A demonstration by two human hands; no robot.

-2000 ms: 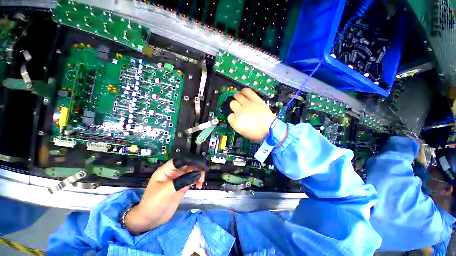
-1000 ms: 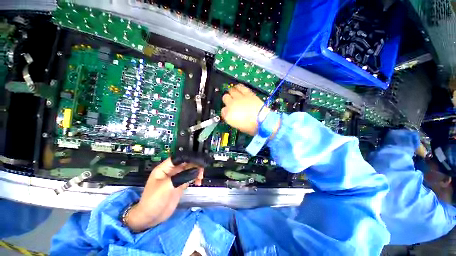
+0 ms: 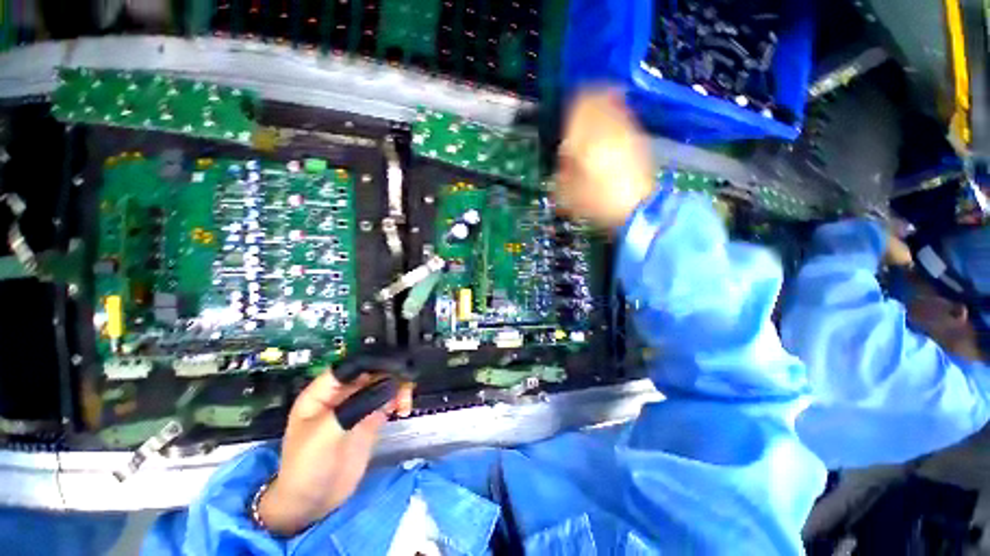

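My left hand [image 3: 326,451] is in front of the pallets, palm up, its fingers curled. Dark material covers or lies in its thumb and fingers; I cannot tell whether it is finger covers or parts. My right hand [image 3: 603,158] is blurred, above the rear rail beside the blue component bin [image 3: 716,114]; its fingers and any contents cannot be made out. The right green circuit board [image 3: 494,255] lies in a black carrier, with two white-topped round capacitors [image 3: 467,225] at its upper left and a yellow component [image 3: 466,303] lower down.
Another populated board [image 3: 190,255] lies at left. Metal clamps [image 3: 413,279] sit between boards. A narrow green strip [image 3: 157,103] is above the left board. The front rail [image 3: 521,415] runs below the carriers. Another person's blue sleeve [image 3: 868,348] is at right.
My right hand has left the right board and moved up and right towards the bin, uncovering the round capacitors. My left hand keeps its curled pose; the view has shifted.
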